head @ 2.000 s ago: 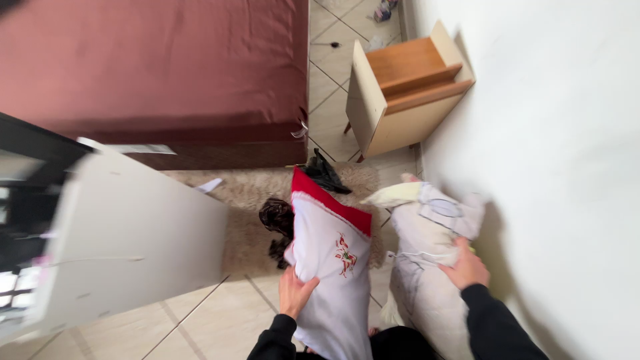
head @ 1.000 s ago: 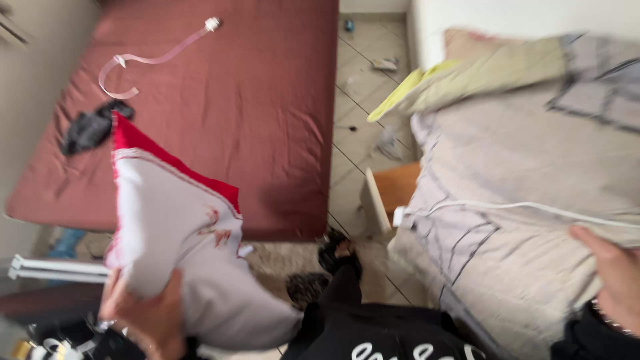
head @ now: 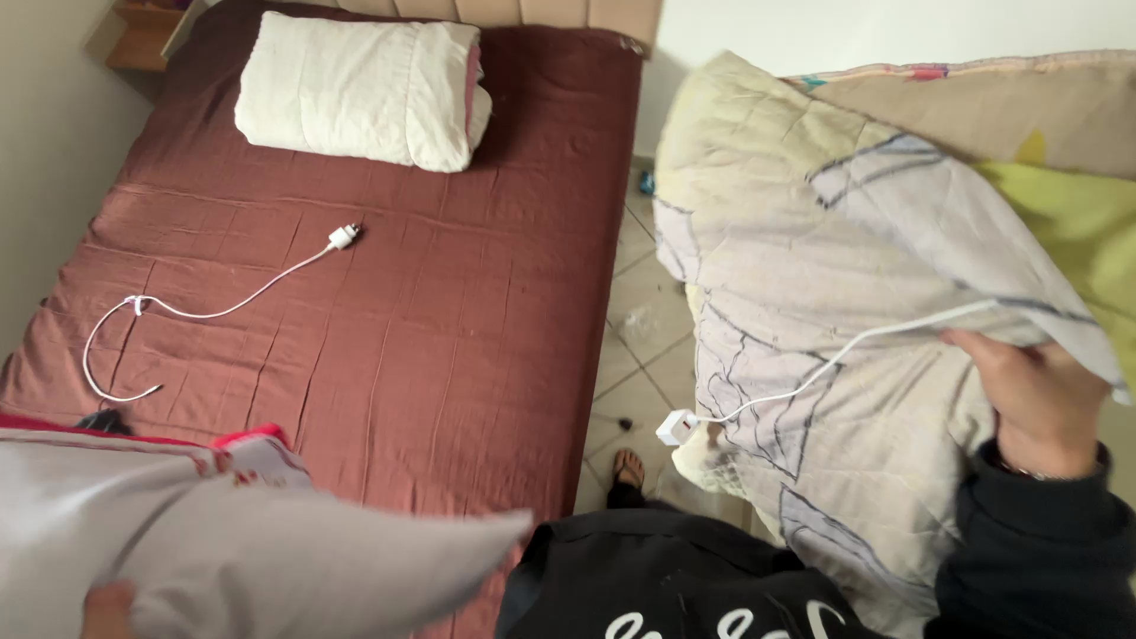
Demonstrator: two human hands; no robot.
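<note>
My left hand, partly cut off at the lower left, grips a white pillow with a red edge. The pillow is over the near corner of the bed. At the right, my right hand holds a pale quilted blanket with dark printed lines, its fingers in the cloth. A white cable with a charger block hangs across the blanket beside that hand. Another white charger and cable lies on the maroon bedsheet. A folded white quilt rests near the headboard.
The headboard stands against the wall at the top. A strip of tiled floor runs between the bed and the blanket, with a foot in a sandal on it. A wooden shelf unit is at the upper left.
The view has shifted to more of the bed, bringing the folded quilt into sight. The pillow has moved lower left, and the held blanket has come up from low at the right.
</note>
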